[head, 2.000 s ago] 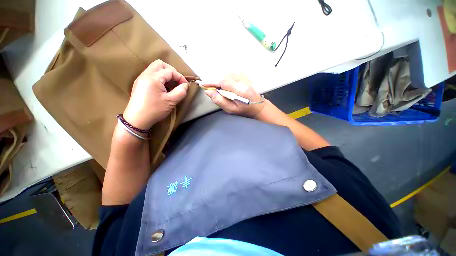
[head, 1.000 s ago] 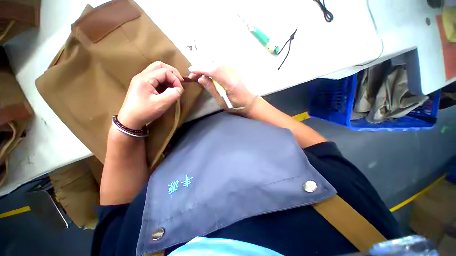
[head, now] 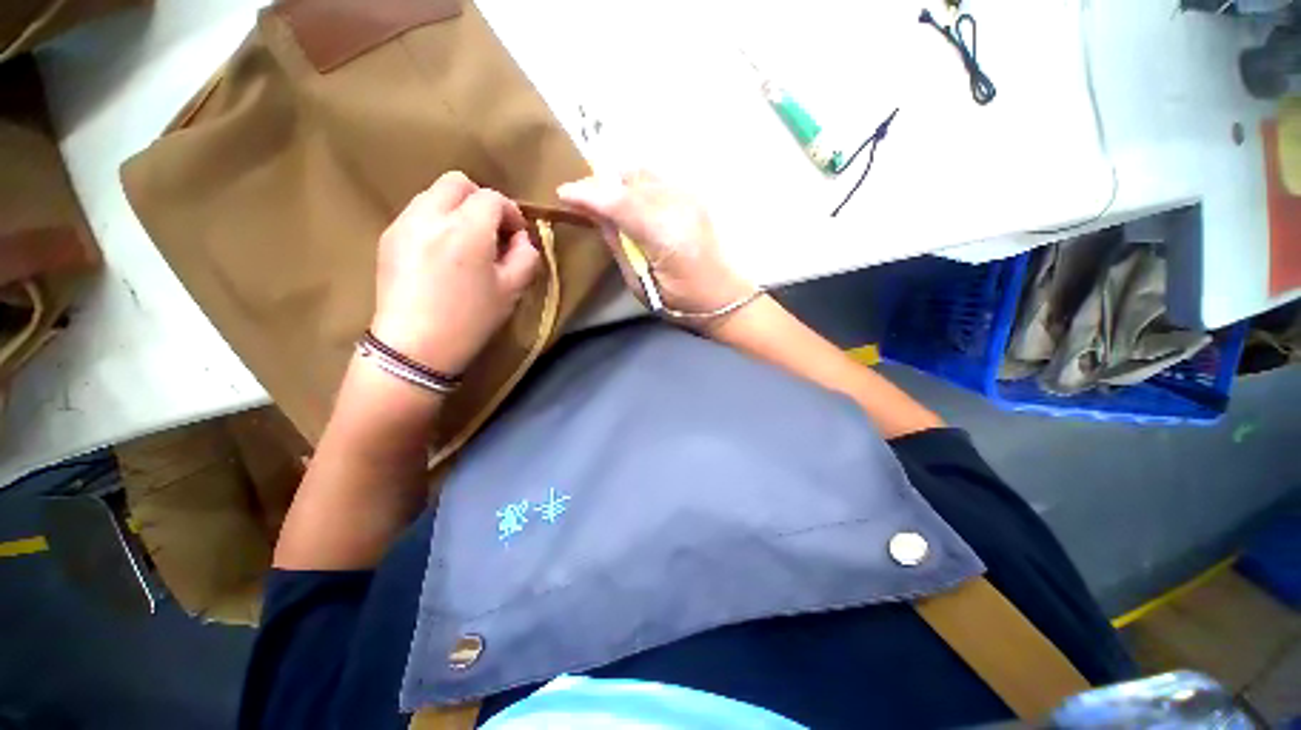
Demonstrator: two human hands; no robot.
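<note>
A brown bag (head: 286, 200) lies on the white table (head: 671, 86) at the left, with a reddish-brown leather-look patch (head: 374, 26) at its top. My left hand (head: 457, 271) has its fingers closed on the bag's edge beside the pale edge binding (head: 551, 285), which curves down toward my apron. My right hand (head: 659, 243) pinches a small brown strip (head: 559, 214) between thumb and fingertips. The slim cream-yellow tool (head: 639, 271) rests inside my right hand, pointing down past the palm; its tip is hidden.
A green-handled tool (head: 806, 129) with a dark cord lies on the table beyond my right hand. A black cable (head: 973, 64) lies farther back. A blue crate (head: 999, 350) of grey-beige pieces stands below the table at right. Other brown bags (head: 43, 186) lie at far left.
The tool was pencil-held at the seam; it has swung back into my right palm, and those fingertips now pinch the strip. My left fingers have curled over. The view has shifted slightly.
</note>
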